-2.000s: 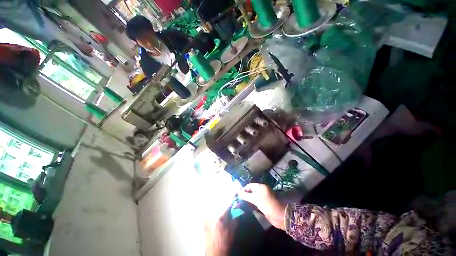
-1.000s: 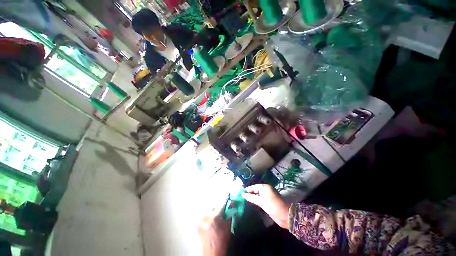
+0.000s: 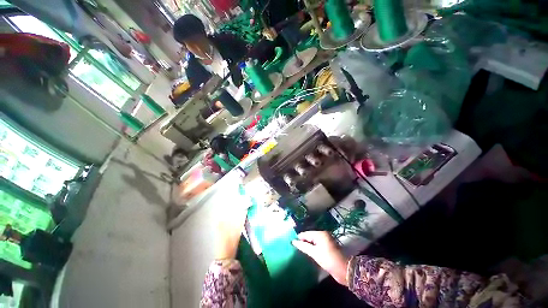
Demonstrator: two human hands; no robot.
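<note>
A bright-green fabric piece (image 3: 273,237) lies spread in front of the overlock machine (image 3: 306,165), its upper part washed out by the lamp glare near the needle. My right hand (image 3: 321,249) pinches its right edge between thumb and fingers, just below the machine head. My left hand (image 3: 230,225) is at the cloth's left edge, overexposed and blurred, so its fingers and hold cannot be made out. The cloth hangs down between my sleeves into the dark. The needle area is hidden by glare.
Green trimmings (image 3: 354,219) lie right of the machine head. Beyond are a pink-red ring (image 3: 365,167), a picture card (image 3: 426,165) and a clear plastic bag (image 3: 408,117). Green thread cones (image 3: 390,21) stand behind. A person (image 3: 207,54) sits at another machine.
The small crumpled green cloth is now a larger, spread piece. My left hand has moved up and left toward the machine, its sleeve now showing. My right hand stays near the head. The view has shifted slightly.
</note>
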